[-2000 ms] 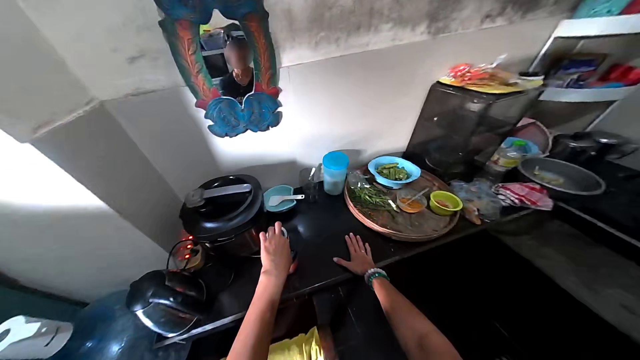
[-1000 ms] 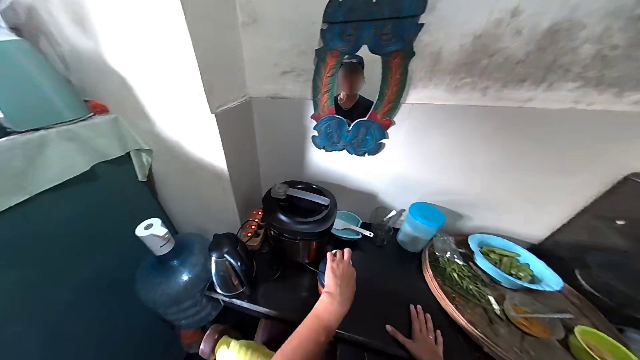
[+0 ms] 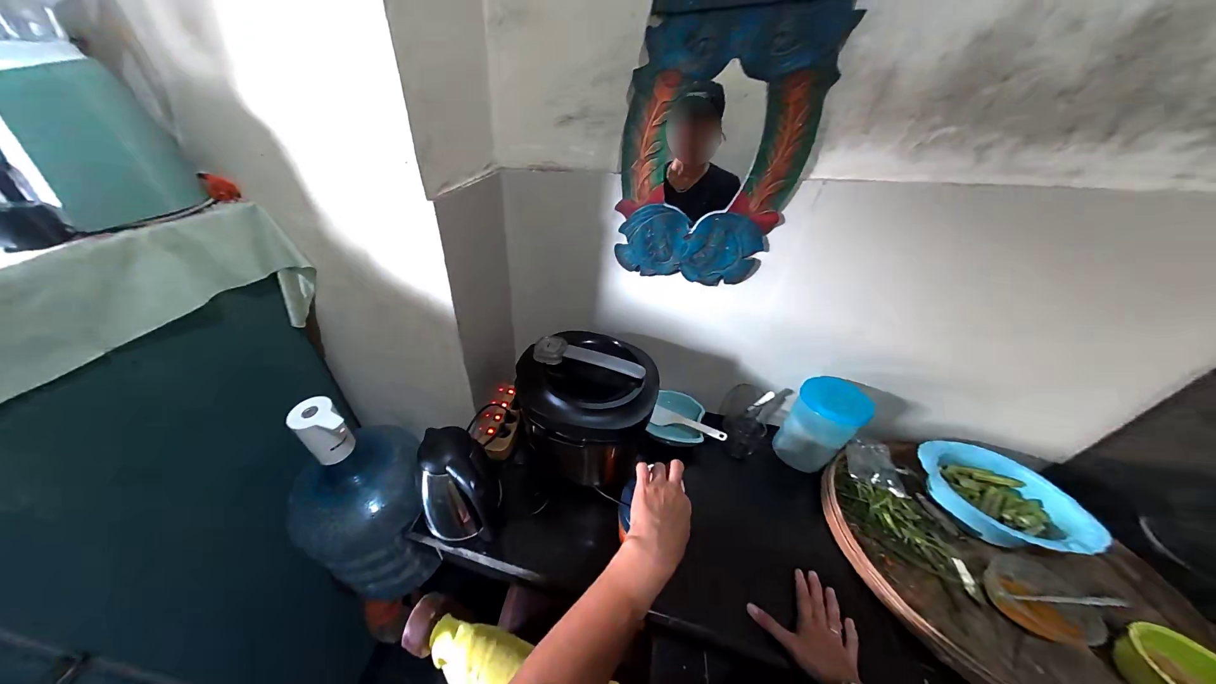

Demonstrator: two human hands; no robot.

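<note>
My left hand is over a small dark blue and orange object on the black counter, in front of a black pressure cooker; whether it grips the object is hidden. My right hand rests on the counter's front part with fingers spread, holding nothing. Right of it lies a round woven tray with green stalks, a light blue bowl of cut green vegetables and a small dish with orange paste. Behind my left hand stand a teal bowl with a white rice paddle and a blue-lidded container.
An electric kettle and a power strip with red lights stand left of the cooker. A large water bottle with a pump is beyond the counter's left edge. A carved mirror hangs on the wall. Yellow cloth shows below.
The view has swung to the left and closer over two seconds. My left hand stays near the front of the cooker, and my right hand remains spread on the counter.
</note>
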